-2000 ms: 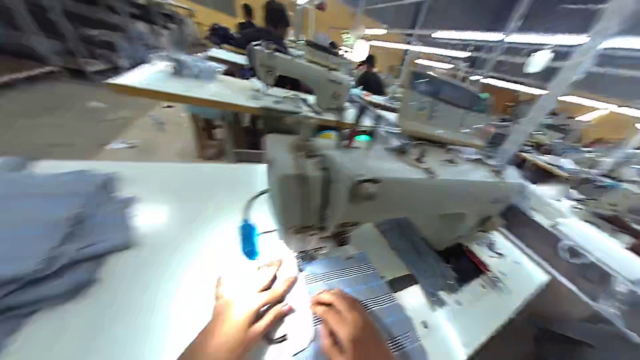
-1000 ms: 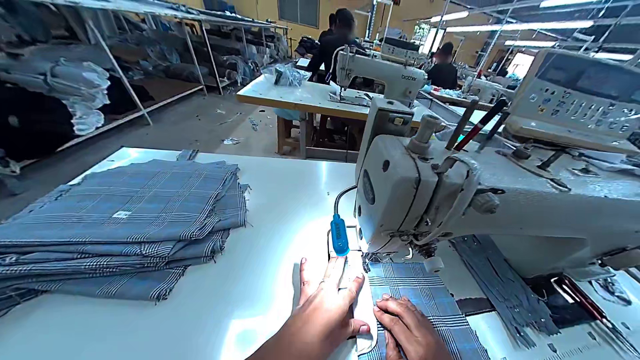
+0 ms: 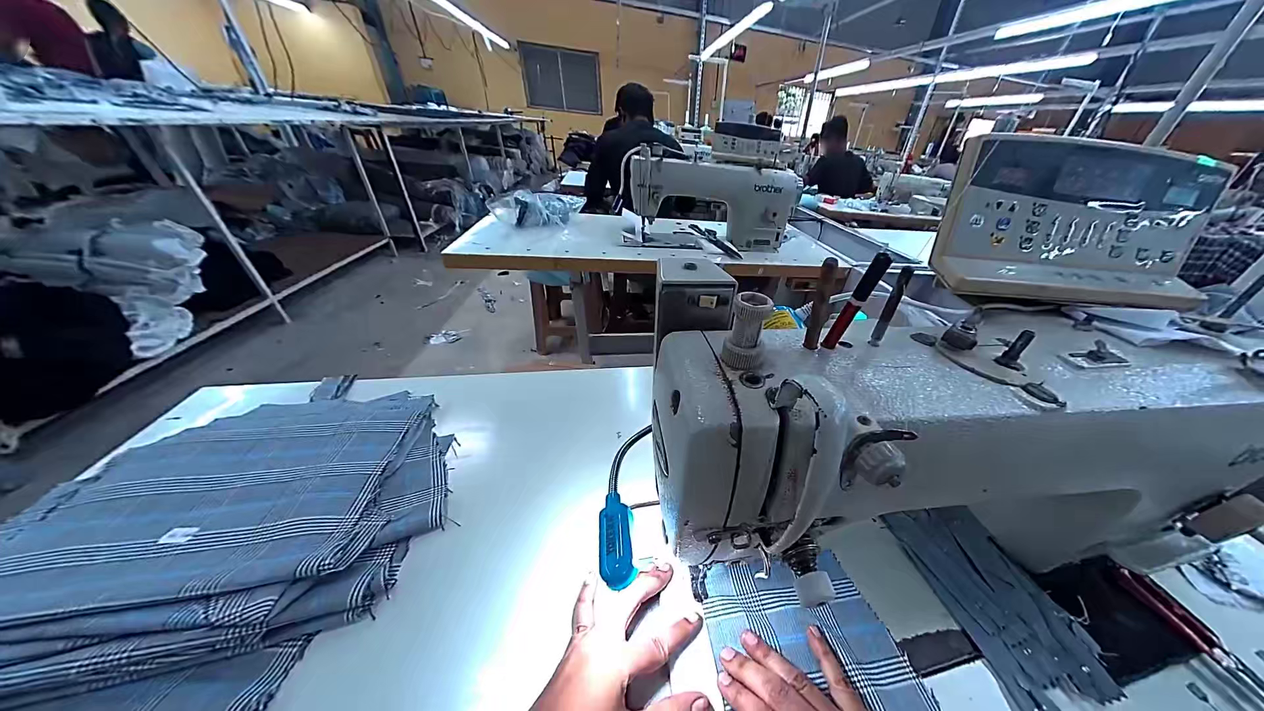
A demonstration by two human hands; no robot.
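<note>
Under the head of an industrial sewing machine [image 3: 750,444] lies a grey-blue plaid fabric piece [image 3: 849,632]. My right hand [image 3: 780,676] rests flat on it, fingers a little apart. Just left of the needle area, my left hand [image 3: 622,642] presses a white strip [image 3: 696,632] at the fabric's left edge, its fingers spread below a blue gooseneck lamp [image 3: 615,541]. The needle and presser foot are mostly hidden by the machine head. A stack of plaid fabric pieces [image 3: 247,494] lies on the left of the white table [image 3: 474,553].
Dark grey fabric strips [image 3: 997,602] lie beneath the machine arm, beside red-handled scissors or a similar tool [image 3: 1165,607]. Pens [image 3: 857,301] stand on the machine near a control panel [image 3: 1076,222]. Ahead are another sewing machine [image 3: 716,193] and seated people [image 3: 632,148]. Shelving [image 3: 217,212] holds bundles at left.
The view has swung and steadied, bringing the shelving at left into sight. Both hands stay at the fabric by the machine head; no clear change in their hold shows.
</note>
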